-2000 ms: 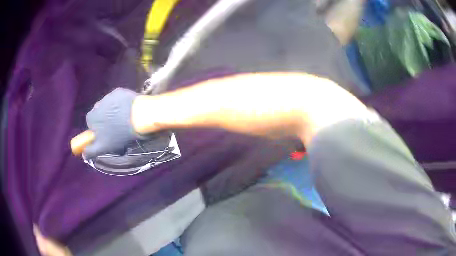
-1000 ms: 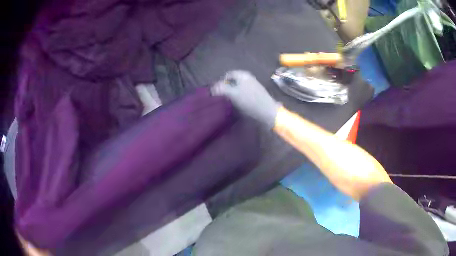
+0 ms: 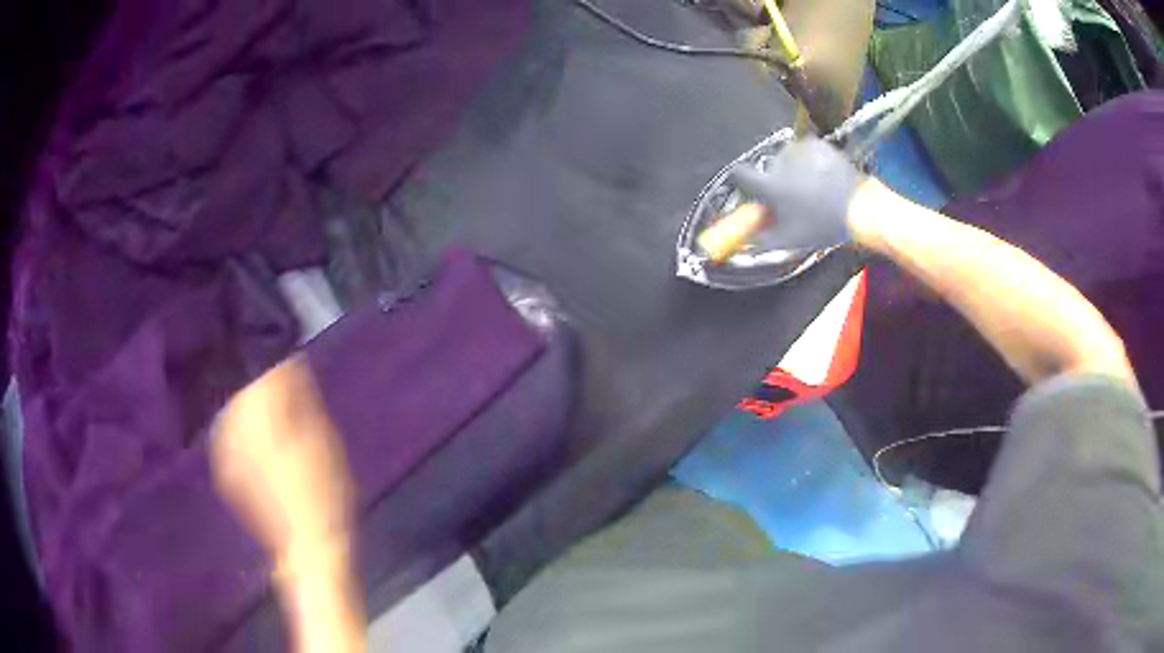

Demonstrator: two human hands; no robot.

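Observation:
The dark purple sleeve (image 3: 428, 364) lies over the rounded padded form (image 3: 523, 427), its open end towards the middle of the picture. My bare left hand (image 3: 275, 447) is on the sleeve at the left, blurred; its fingertips are hard to make out. My gloved right hand (image 3: 798, 191) grips the orange-brown handle of the steam iron (image 3: 753, 268), which sits on the dark table cover at the upper right. The rest of the purple jacket (image 3: 204, 140) is bunched at the upper left.
A whitish hose (image 3: 945, 70) runs from the iron to the upper right, past green plastic (image 3: 983, 121). A thin black cable (image 3: 664, 45) and a yellow tube (image 3: 781, 32) are at the top. A red and white piece (image 3: 830, 338) and blue material (image 3: 791, 485) lie at the near right edge.
My right hand has left the sleeve end and taken hold of the iron, whose handle has turned. My left hand has come into fuller view on the sleeve, whose end has pulled back to the left.

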